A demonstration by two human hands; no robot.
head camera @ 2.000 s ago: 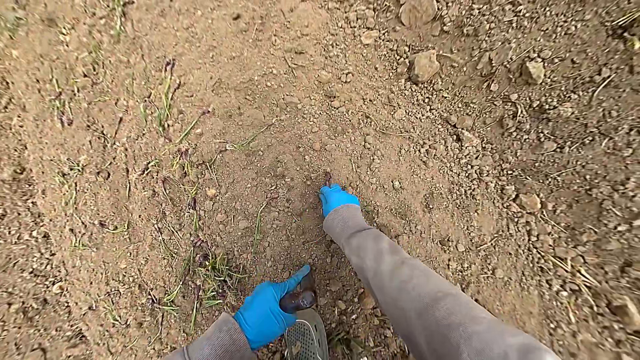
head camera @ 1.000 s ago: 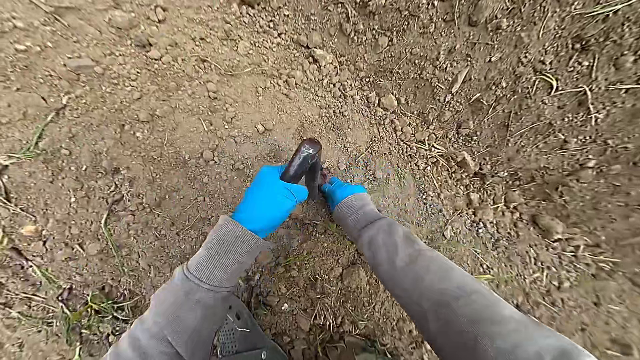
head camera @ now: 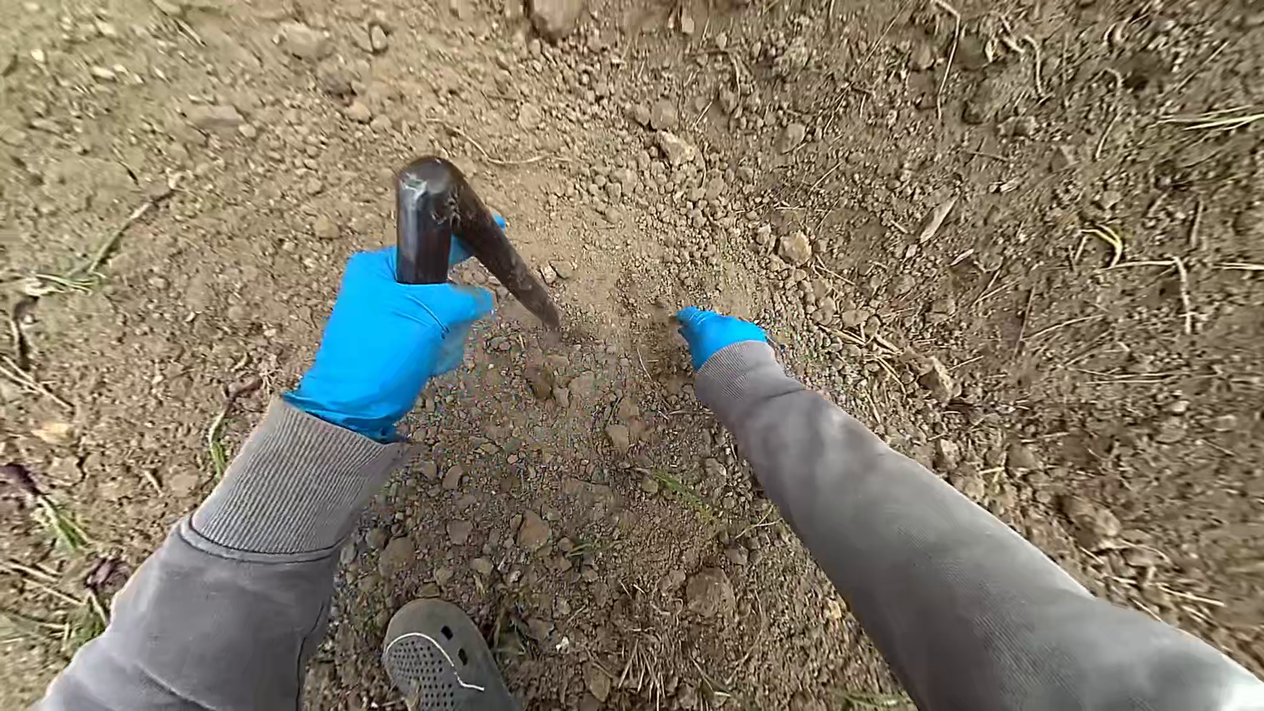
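My left hand (head camera: pixel 390 331), in a blue glove and grey sleeve cuff, is closed around a dark, smooth, angled hand tool (head camera: pixel 425 212), perhaps a dibber. The tool's tapered arm slants down to the right, its tip at or just above the soil; contact cannot be told. To the right, my right hand (head camera: pixel 719 334), also blue-gloved, is low against the loose soil (head camera: pixel 632 296), apart from the tool. Its fingertips point left, and whether anything is between them is hidden.
A grey clog (head camera: pixel 434 657) with holes stands at the bottom. Small stones (head camera: pixel 794 247) and clods lie about, with dry stalks and roots (head camera: pixel 1180 296) on the right. Grass tufts (head camera: pixel 74 276) grow at the left.
My left hand and the tool have moved away from my right hand, to the left; a second ago they were close together. The view has shifted over the ground.
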